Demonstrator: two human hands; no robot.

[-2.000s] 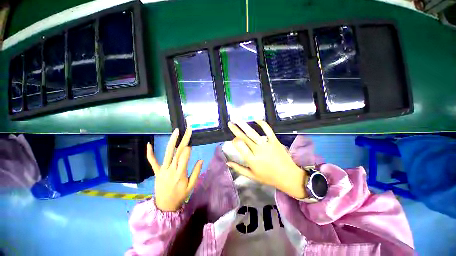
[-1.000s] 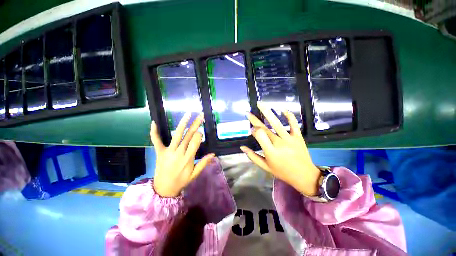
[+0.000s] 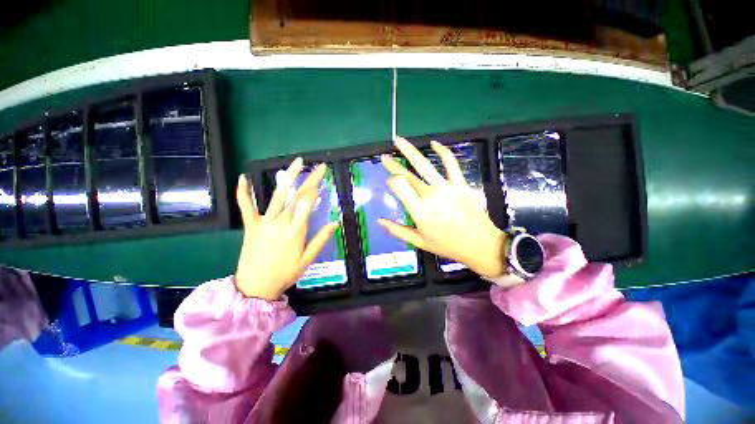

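A black phone tray (image 3: 637, 190) lies in front of me with four smartphones and an empty slot at its right end. The leftmost smartphone (image 3: 327, 252) and the second smartphone (image 3: 385, 240) show pale screens with green edges and a white box at the bottom. The third smartphone (image 3: 473, 161) is mostly hidden under my right hand. The fourth smartphone (image 3: 532, 178) is dark with glare. My left hand (image 3: 281, 232) is spread over the leftmost phone. My right hand (image 3: 443, 207) has its fingers apart over the second and third phones. Neither hand holds anything; fingertip contact is unclear.
Another black tray (image 3: 217, 157) with several dark phones lies at the left on the green workbench (image 3: 319, 103). A wooden board (image 3: 464, 29) runs along the back. Below the bench edge are a blue stool (image 3: 112, 310) and, at the right, blue fabric (image 3: 712, 331).
Both hands have moved forward from the tray's front edge to over the screens. The view has tilted up, showing the wooden board. White boxes now show at the bottom of both left screens.
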